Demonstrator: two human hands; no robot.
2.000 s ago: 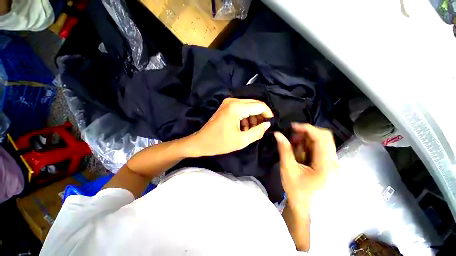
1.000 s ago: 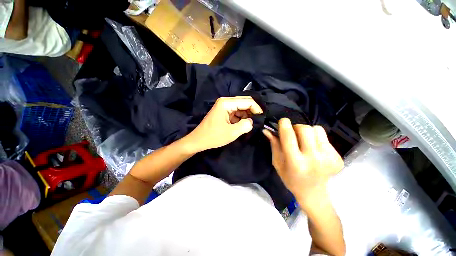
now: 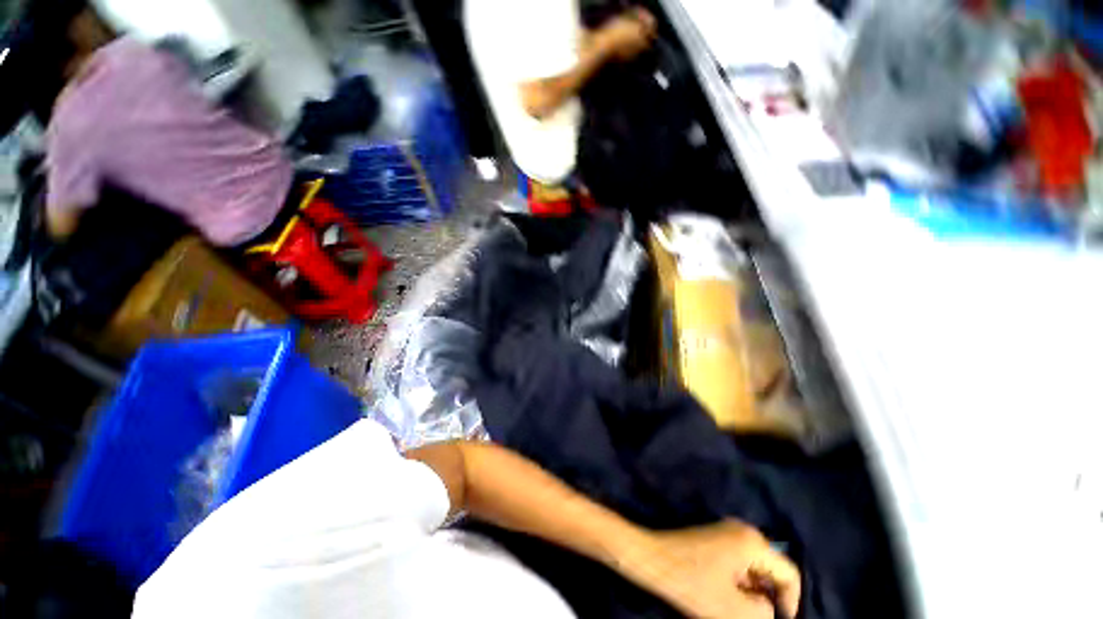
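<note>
The dark garment [image 3: 581,387] lies heaped from the floor area up to my lap, over crumpled clear plastic [image 3: 423,381]. My left hand [image 3: 726,574] is at the bottom, right of centre, on the garment. Its fingers are curled and pinch the dark cloth near the lower edge of the picture; the blur hides the exact grip. My right hand is out of the picture.
The long white table [image 3: 956,399] runs down the right, with a blue-edged item and red thing behind. A brown carton [image 3: 714,351] stands beside it. At left are a blue bin [image 3: 260,411], a red stool [image 3: 333,266] and a seated person [image 3: 169,145]; another person [image 3: 532,73] is ahead.
The view has swung up and to the left, so the scene sits lower and further right. My right hand has left the picture. The blue bin and other people have come into fuller view.
</note>
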